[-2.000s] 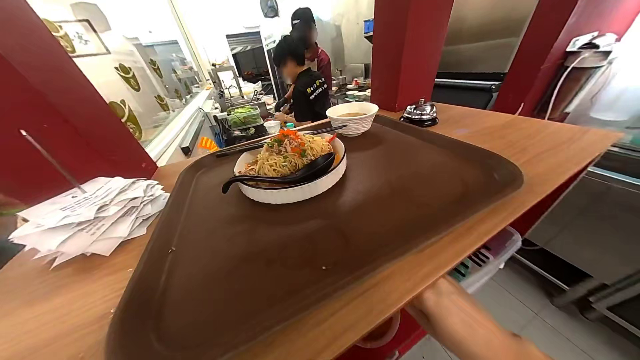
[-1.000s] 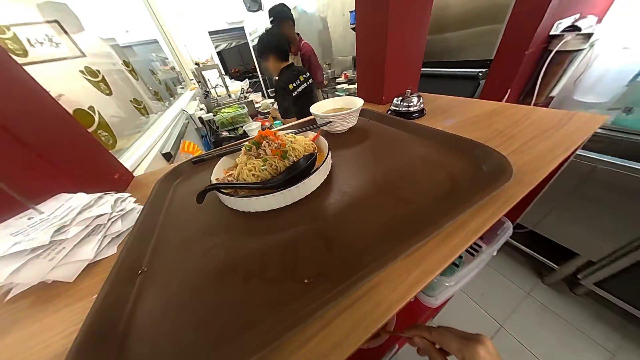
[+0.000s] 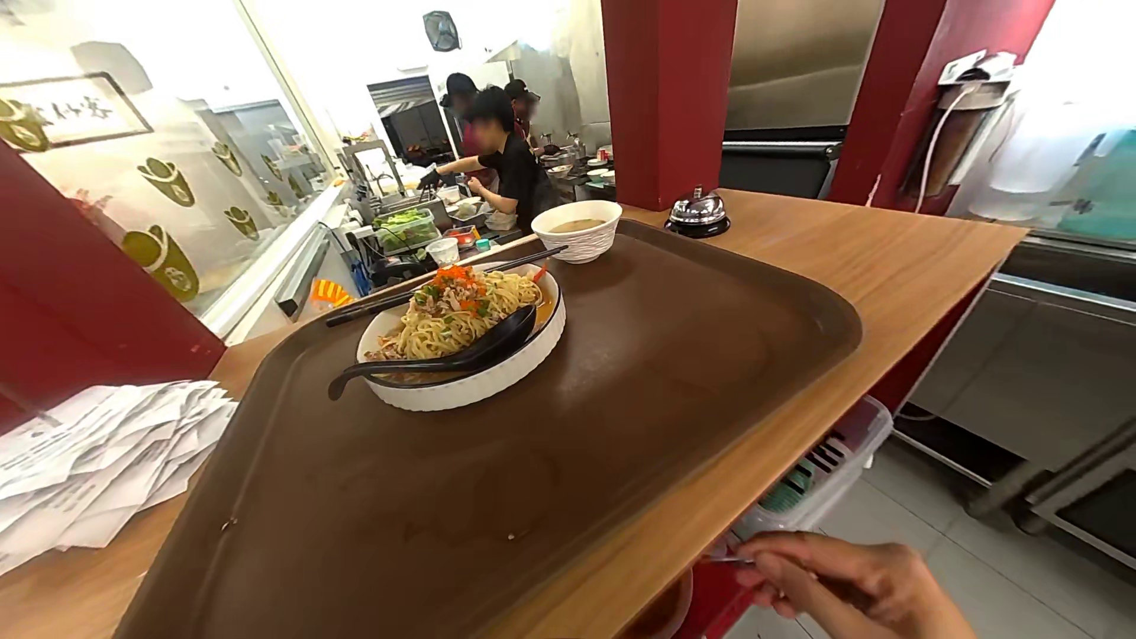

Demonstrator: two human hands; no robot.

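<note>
My right hand (image 3: 834,581) is below the counter's edge at the lower right, its thumb and forefinger closed on a thin, shiny handle-like item (image 3: 729,559) whose kind I cannot tell. My left hand is out of view. On the counter lies a brown serving tray (image 3: 621,435). It bears a white dish (image 3: 479,388) of noodles (image 3: 448,327) topped with orange bits and green onion. A black soup spoon (image 3: 461,355) rests in the dish, and black chopsticks (image 3: 373,307) lie across its far side. Behind stands a white bowl (image 3: 581,241) of pale soup.
A call bell (image 3: 698,211) sits beyond the tray by a red pillar (image 3: 670,106). Loose paper slips (image 3: 115,461) are piled at left on the wooden counter (image 3: 896,257). Under the edge is a clear plastic container (image 3: 830,470). Several people (image 3: 506,160) work in the kitchen behind.
My right hand has come from beneath the counter's edge, and its fingers now pinch a thin item. Another person shows in the kitchen, and the one in black now reaches out to the left.
</note>
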